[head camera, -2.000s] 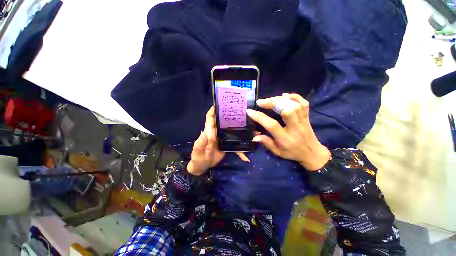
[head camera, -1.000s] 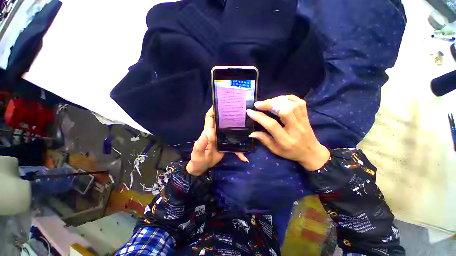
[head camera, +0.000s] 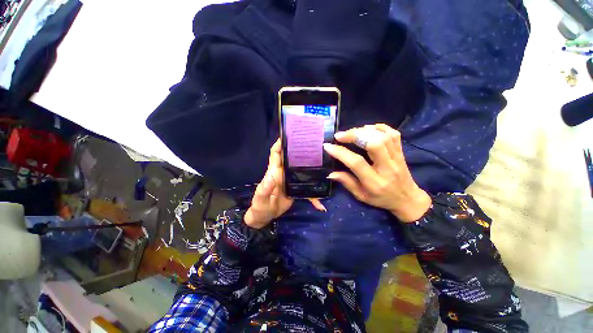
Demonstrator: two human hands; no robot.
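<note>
A smartphone (head camera: 305,140) with a pale case edge is held upright at the centre, its lit screen showing a pink page with lines of text. My left hand (head camera: 268,195) holds it from the left and from below, with some fingers hidden behind it. My right hand (head camera: 377,169) is at the phone's right edge, fingers apart, fingertips at or just over the screen; a silver band shows on one finger. The matte dark navy shell fabric (head camera: 221,130) lies behind the phone. The dotted blue-navy lining (head camera: 455,110) lies to the right and under my hands.
White table surface (head camera: 123,71) at upper left; cream sheet (head camera: 540,195) at right. A dark cylinder (head camera: 579,109) and thin dark snips or pen (head camera: 588,170) lie at the right edge. A red object (head camera: 39,151), pale rounded form (head camera: 18,240) and floor scraps are at left.
The phone and both hands have shifted very slightly right in the view. The pink page on the screen changed in size or position. The grip on the phone is the same.
</note>
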